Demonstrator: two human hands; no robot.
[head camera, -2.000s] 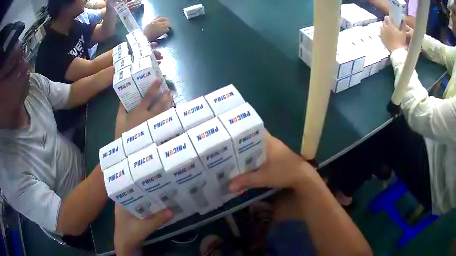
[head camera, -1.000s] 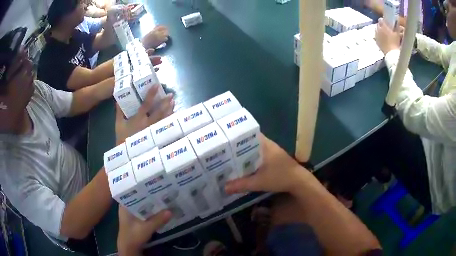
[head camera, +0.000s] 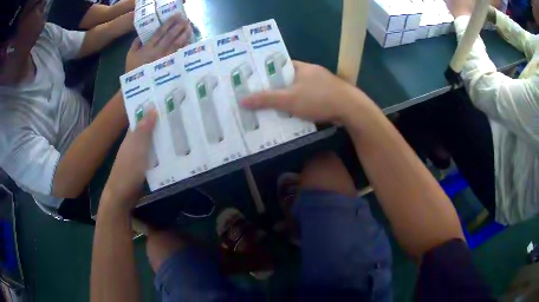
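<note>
A block of white retail cartons (head camera: 204, 97) is at the near edge of the table, with long front panels up. Several panels show a pale device with a green screen under a blue-and-orange brand word. My left hand (head camera: 133, 147) grips the block's left end with the thumb on the leftmost panel. My right hand (head camera: 307, 94) grips the right end, thumb across the panels near the right. The fingers under and behind the block are hidden.
The dark green table (head camera: 260, 10) has a cream upright post (head camera: 353, 41) right of the block. A neighbour's carton stack (head camera: 155, 16) is in another worker's hands at upper left. A white carton stack (head camera: 402, 22) lies at upper right by a worker in a pale jacket (head camera: 505, 112). A blue stool (head camera: 467, 206) stands below.
The block has tilted from end flaps showing to front panels facing up, and sits higher in the picture with both hands still on it. The view has dipped, showing my lap and the floor.
</note>
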